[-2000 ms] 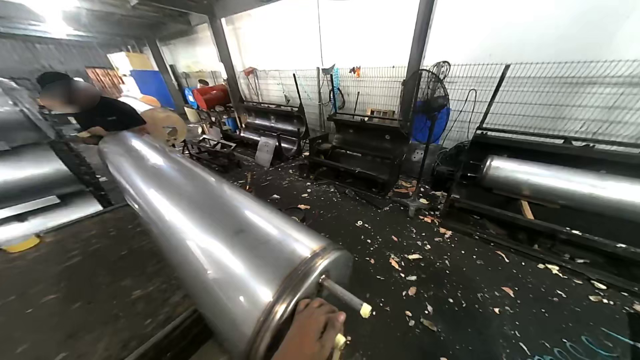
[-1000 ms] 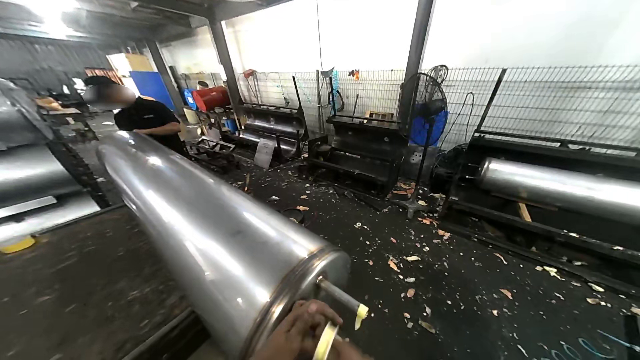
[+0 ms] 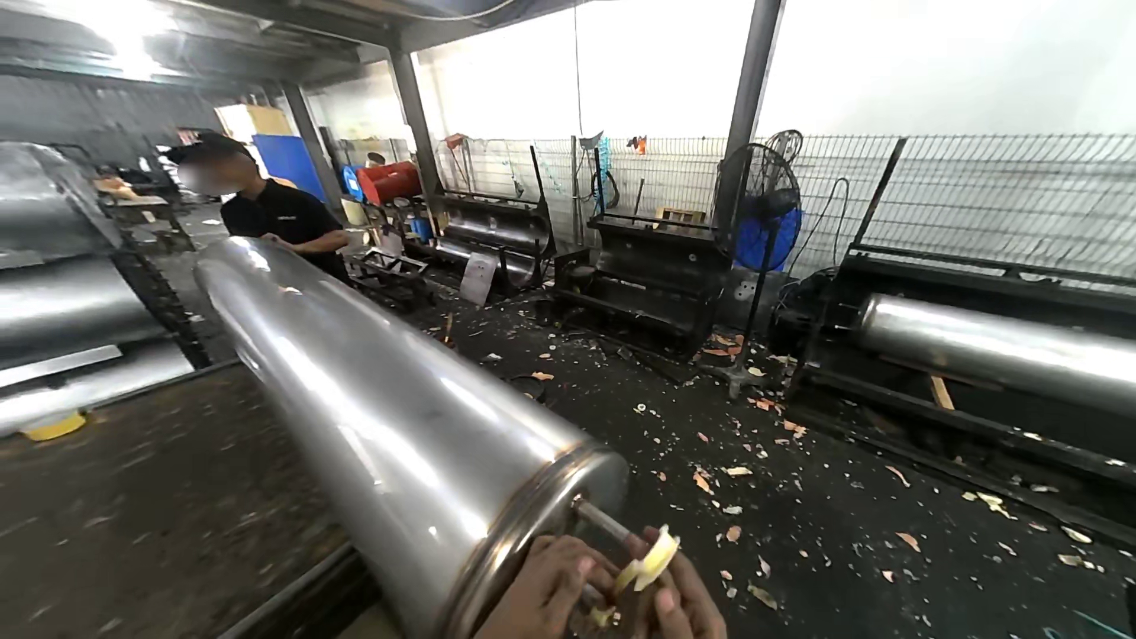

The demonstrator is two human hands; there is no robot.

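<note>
A long, shiny metal cylinder (image 3: pixel 390 399) with a welded seam near its closer end lies lengthwise before me. A thin metal pipe (image 3: pixel 605 519) sticks out of that end. My left hand (image 3: pixel 555 581) is beside the cylinder's end, its fingers bent near the pipe; whether it grips anything is unclear. My right hand (image 3: pixel 679 595) holds a roll of pale yellow tape (image 3: pixel 655 559) at the pipe's outer tip. Below, between the hands, a second yellowish piece (image 3: pixel 603 614) shows, partly hidden by fingers.
A person in a black shirt (image 3: pixel 288 217) stands at the cylinder's far end. A dark table (image 3: pixel 177 497) is at left with a yellow object (image 3: pixel 55 428). Black metal troughs (image 3: pixel 657 275), a standing fan (image 3: pixel 761 204) and another cylinder (image 3: pixel 1003 346) are beyond the scrap-strewn floor (image 3: pixel 710 470).
My right hand, out of sight two seconds ago, has come in beside the left with the tape. The yellow piece on the pipe's tip no longer shows separately. The other person stands more upright.
</note>
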